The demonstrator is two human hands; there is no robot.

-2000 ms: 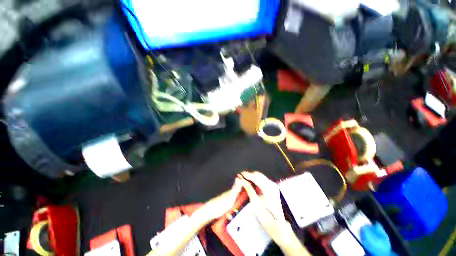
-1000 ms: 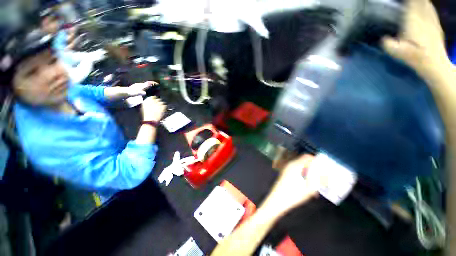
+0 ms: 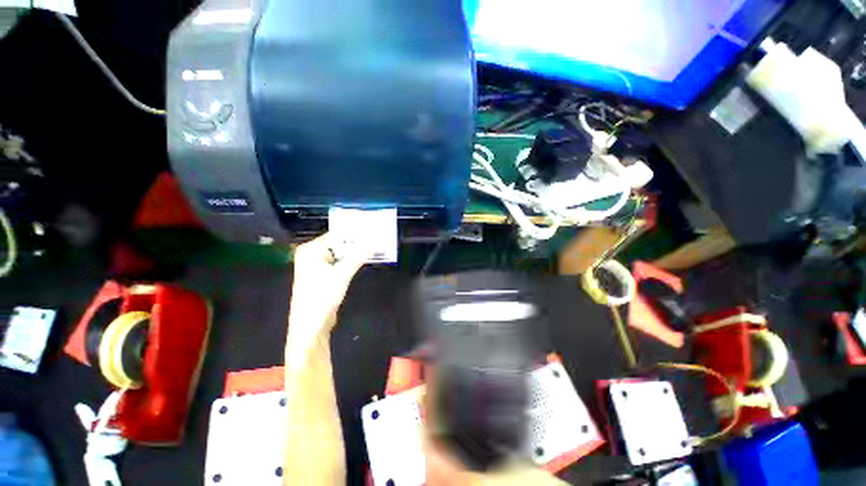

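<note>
The dark blue-grey label printer (image 3: 366,104) stands at upper left centre. A white label (image 3: 378,233) sticks out of its front slot. My left hand (image 3: 328,271) is at the slot with its fingertips on the label's left edge. A black barcode scanner (image 3: 480,365), motion-blurred, is held in front of the printer by my right hand (image 3: 461,465); most of that hand is hidden behind it or cut off by the bottom edge. White devices with dark corner feet lie below: one left of centre (image 3: 245,441), one partly behind the scanner (image 3: 394,441), one at right (image 3: 650,422).
Red tape dispensers stand at left (image 3: 171,365) and right (image 3: 722,356). A loose tape roll (image 3: 609,282) lies by a mouse (image 3: 662,302) on a red pad. White cords (image 3: 532,204) tangle below the monitor (image 3: 617,43). A blue bin (image 3: 774,456) is at lower right.
The view has swung back from the neighbouring worker to the printer. My right hand, raised over the printer's top before, is now low with the scanner. My left hand is still at the label.
</note>
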